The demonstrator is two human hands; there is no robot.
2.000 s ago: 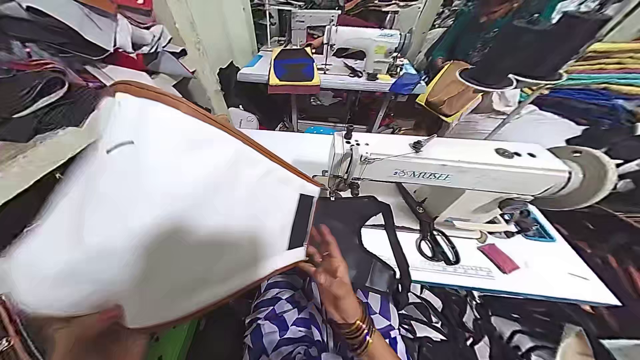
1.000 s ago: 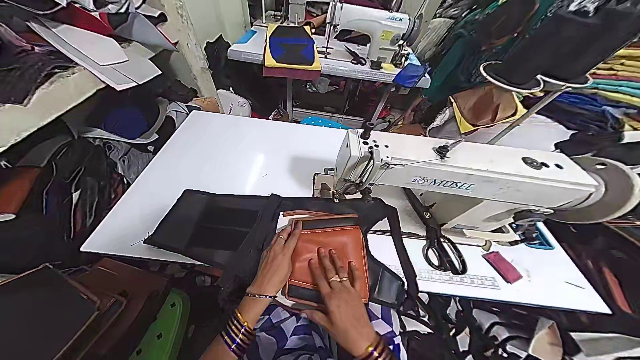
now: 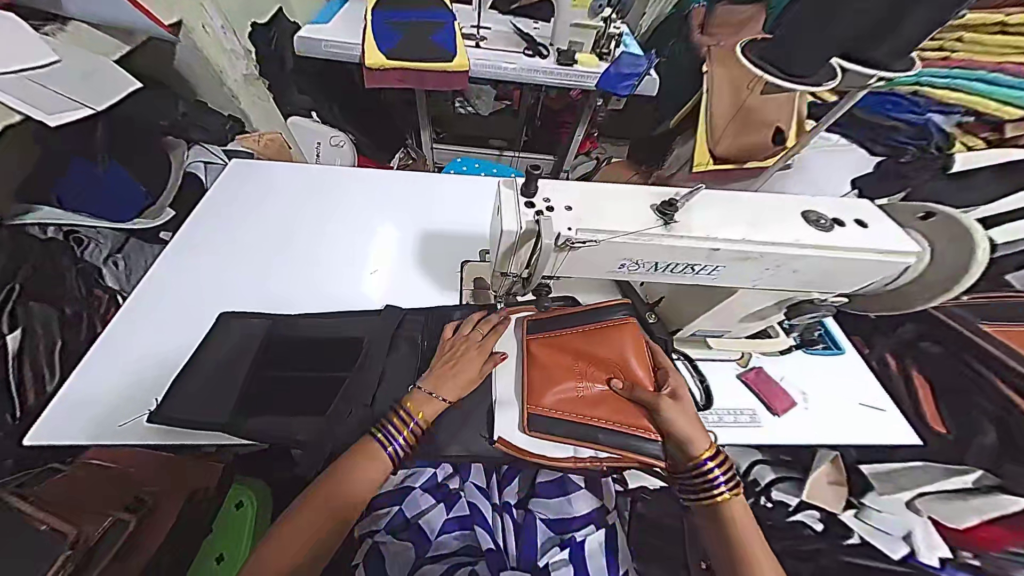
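Note:
A brown leather panel (image 3: 588, 372) with dark bands and orange piping lies in front of the sewing machine (image 3: 704, 240). My right hand (image 3: 660, 392) grips its right edge, thumb on top and fingers mostly hidden beneath. My left hand (image 3: 468, 352) lies with fingers spread at the white strip by the panel's left edge, close to the needle and presser foot (image 3: 502, 300). Whether it pinches anything cannot be told. Black fabric (image 3: 304, 368) extends left from under the panel across the white table (image 3: 320, 232).
Black-handled scissors (image 3: 694, 380) lie partly hidden behind my right hand. A maroon piece (image 3: 766, 390) and a ruler (image 3: 732, 417) rest on the table's right part. Another machine table (image 3: 512, 68) stands ahead. Leather pieces (image 3: 104, 496) and scraps (image 3: 904, 488) flank the near edge.
Two seconds ago a large white-backed piece was raised at left; one second ago the brown panel lay face up under both hands. The panel now sits closer to the needle, my right hand at its right edge.

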